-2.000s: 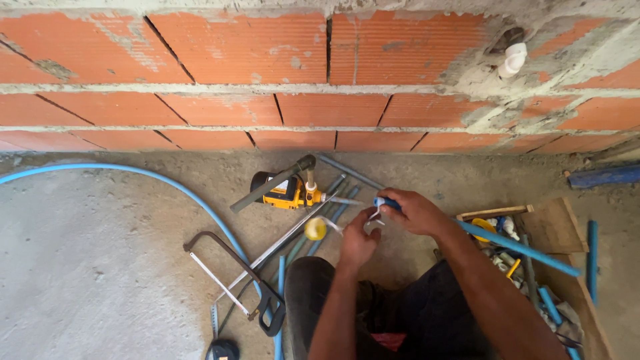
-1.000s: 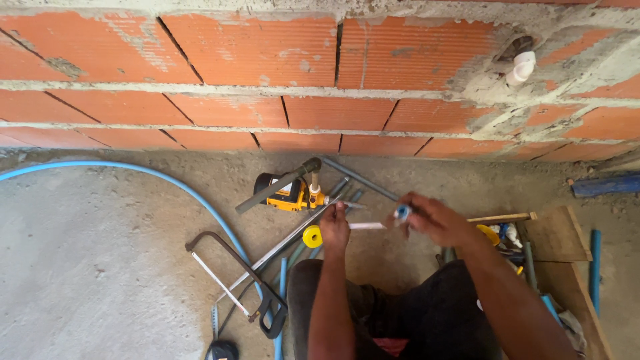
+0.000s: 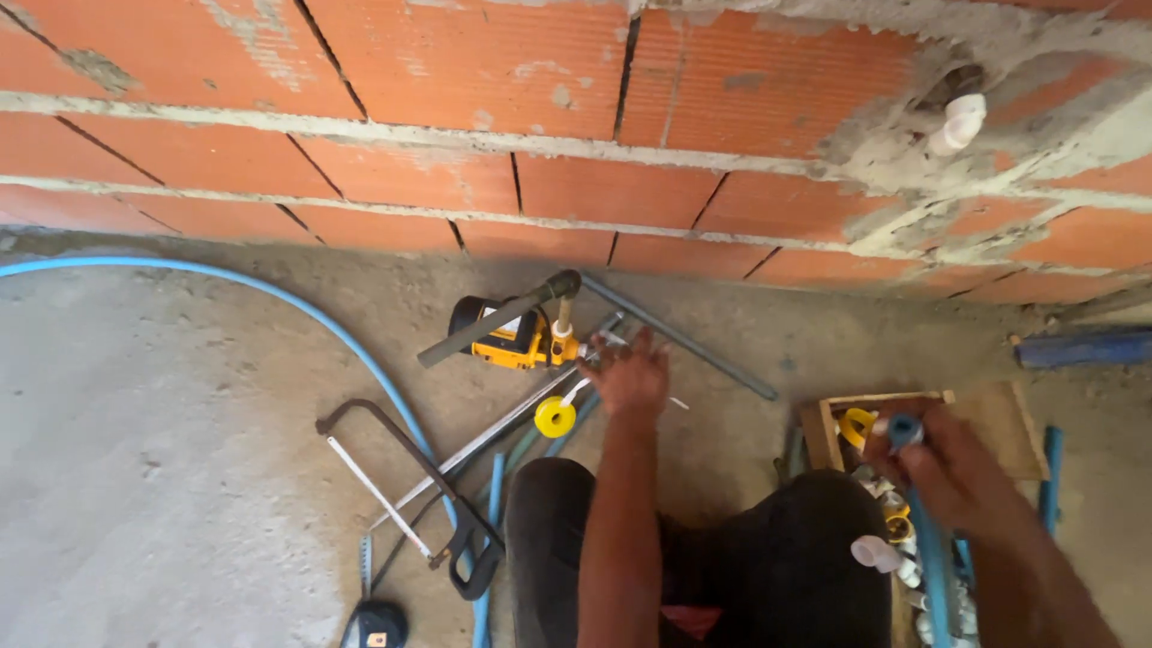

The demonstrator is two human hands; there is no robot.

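Note:
My left hand reaches out, fingers spread, by the front of a yellow and black electric pump; white thread-seal tape trails at its fingers. A yellow spool of that tape hangs or lies just left of the wrist; which one cannot be told. My right hand, blurred, grips a blue plastic pipe near its end, above a wooden box of fittings. The pipe's round open end faces up. A pale elbow fitting shows beside my right knee.
A hacksaw, a tape measure, a curved blue hose and loose pipes lie on the concrete floor. The hollow-brick wall runs across the front, with a white elbow sticking out. A blue object lies at the right.
My hands have moved apart. The left, close to the right two seconds ago, is now by the pump; the right has moved right with the blue pipe, over the box.

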